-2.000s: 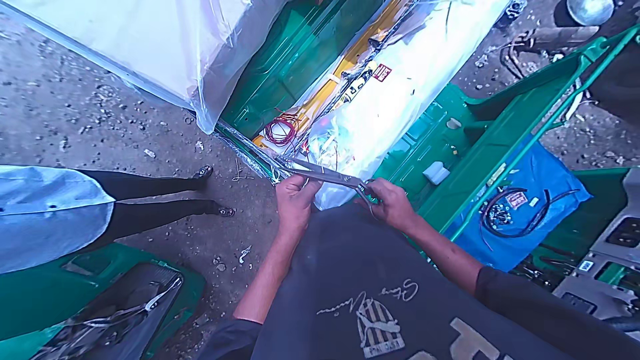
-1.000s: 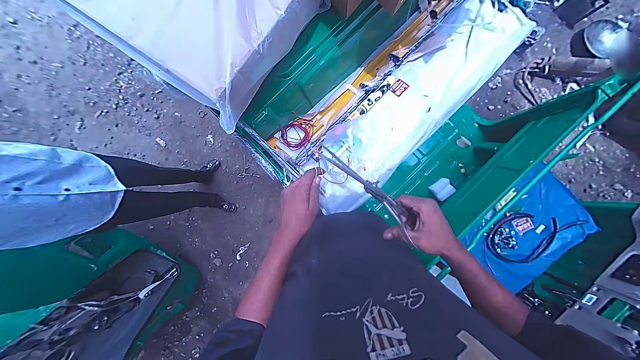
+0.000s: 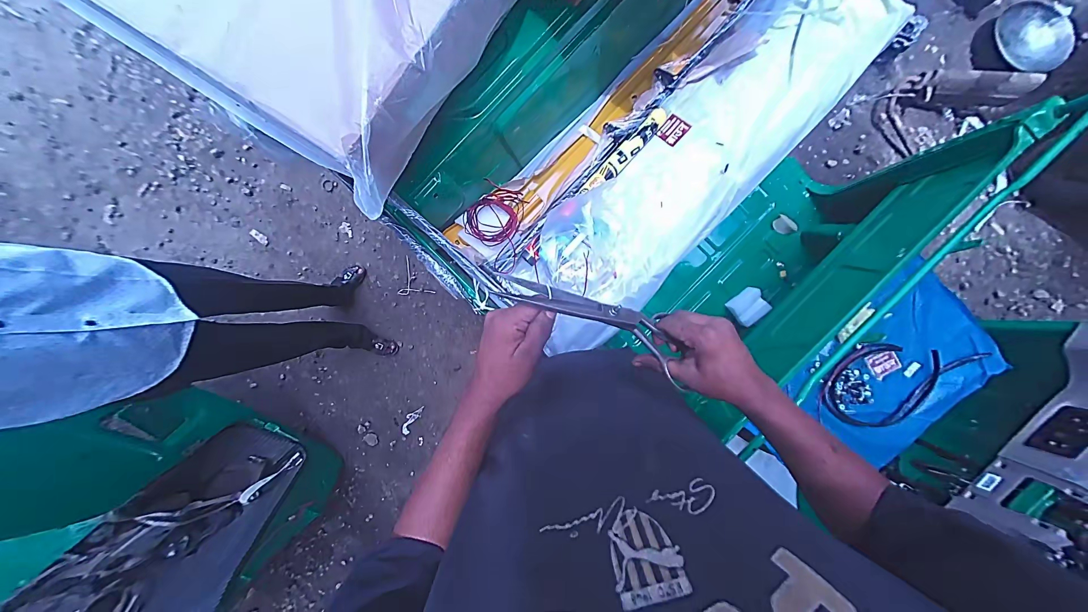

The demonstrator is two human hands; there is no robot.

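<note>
My right hand [image 3: 701, 353] grips the handles of large metal scissors [image 3: 595, 308], whose blades point left over my left hand. My left hand [image 3: 514, 336] is closed just below the blades, pinching something thin; what exactly it pinches is hidden. Beyond the blade tips lies a wire bundle [image 3: 484, 279] at the corner of a green metal body panel [image 3: 510, 93]. A coil of red wire [image 3: 493, 219] rests on a yellow strip [image 3: 637, 98]. To its right is a white plastic-wrapped panel [image 3: 722, 178].
A person [image 3: 93, 331] in a light blue top stands at the left. At upper left is a plastic-covered white surface [image 3: 255, 59]. A green metal frame [image 3: 918, 204] runs along the right, beside a blue sheet [image 3: 943, 340] bearing black hose and small parts. Another green panel [image 3: 68, 459] lies lower left.
The scissors, held apart from my left hand and pointing up-left one second ago, now lie across just above it. My right hand has moved toward my left hand.
</note>
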